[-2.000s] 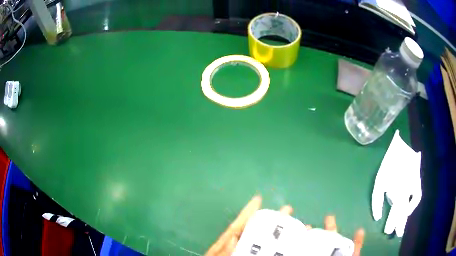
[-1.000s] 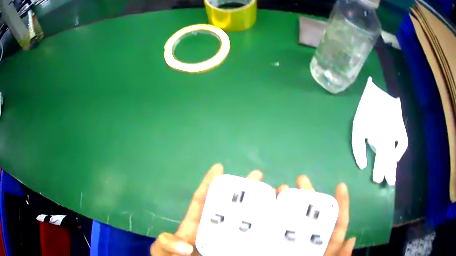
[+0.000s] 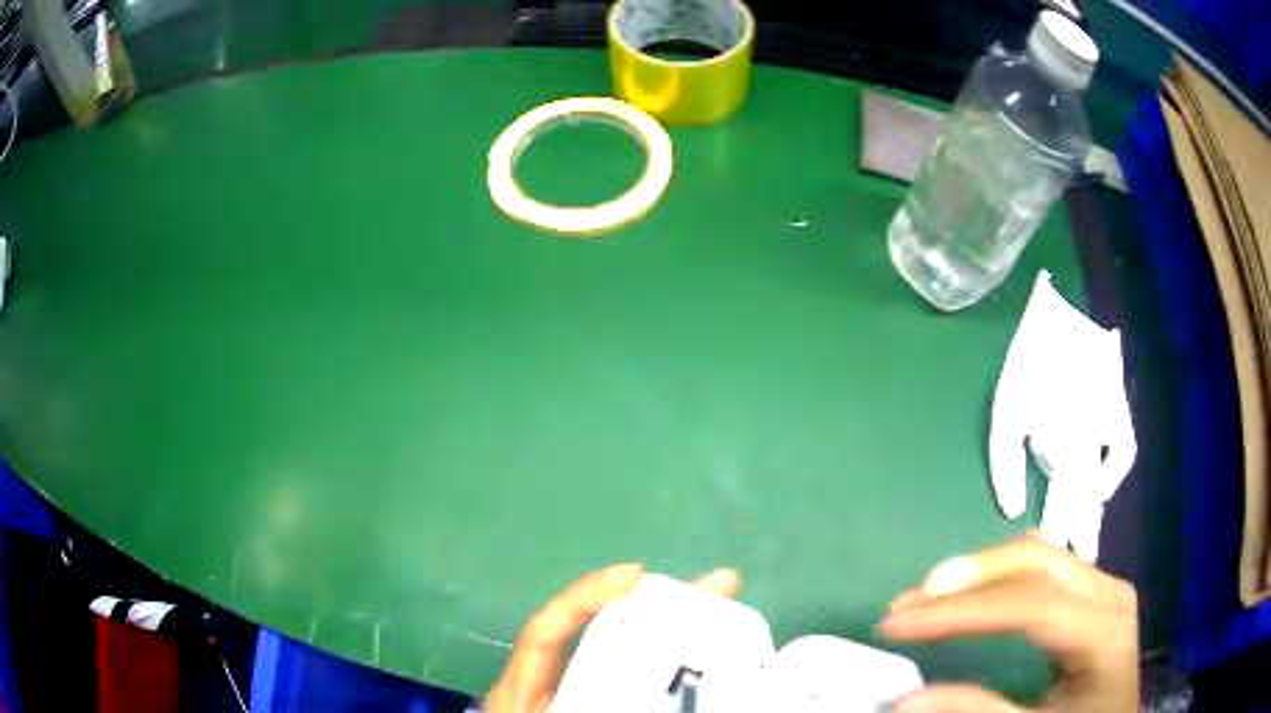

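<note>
Two white socket adapters lie side by side at the bottom edge, partly cut off; the left one shows a dark slot and the right one is plain where seen. My left hand grips the left adapter along its left side, with a fingertip showing behind its top edge. My right hand is at the right, fingers bent, upper fingers off the units and the lowest digit at the right adapter's corner. Whether it grips it is unclear.
On the green table lie a narrow tape ring, a yellow tape roll, a clear bottle, a flat grey-brown pad and a white glove. Cardboard sheets stand at the right.
The adapters rose into view, then dropped back partly below the edge. My right hand left its hold around their right side and now has bent fingers above it. The view shifted.
</note>
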